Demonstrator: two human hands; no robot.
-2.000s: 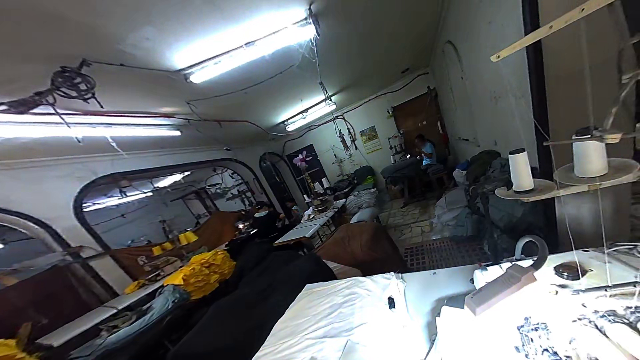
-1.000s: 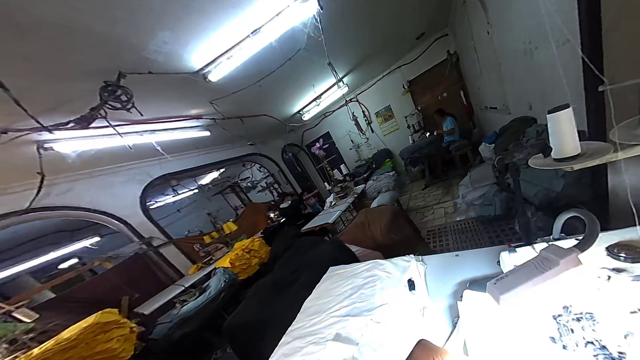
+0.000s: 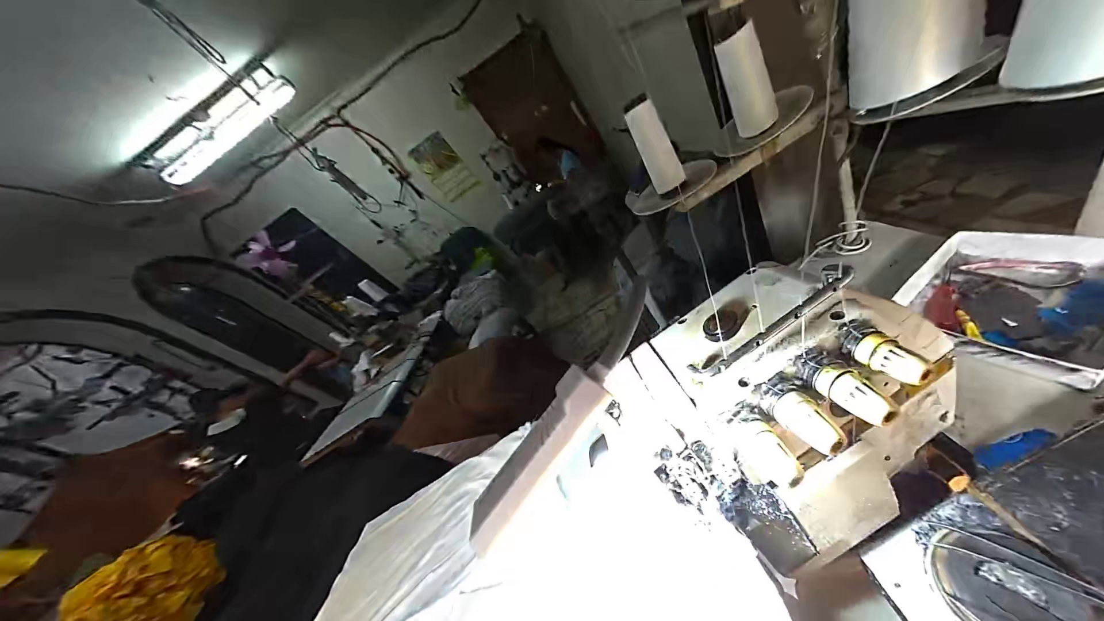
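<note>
An industrial overlock sewing machine point(image 3: 862, 362) with several yellowed tension knobs point(image 3: 854, 392) stands at the right, strung with white threads. White cloth point(image 3: 423, 526) lies to its left, strongly overexposed toward the machine. A lamp with a long box-shaped head point(image 3: 535, 461) and a curved dark neck reaches over the cloth. Lint clings around the machine's left end. A brownish patch under the machine's lower edge may be part of my right hand; glare and blur hide what it is. My left hand does not show.
Thread cones point(image 3: 654, 145) stand on a rack above the machine. A white tray point(image 3: 949, 259) of scraps sits at the right. Black cloth point(image 3: 319, 509) and a yellow cloth bundle point(image 3: 142, 582) lie at the left. A person point(image 3: 569, 164) is at the far end.
The view has swung right and closer to the machine, bringing its tension knobs and the scrap tray into sight. A bit of a hand showed at the cloth's lower edge one second ago.
</note>
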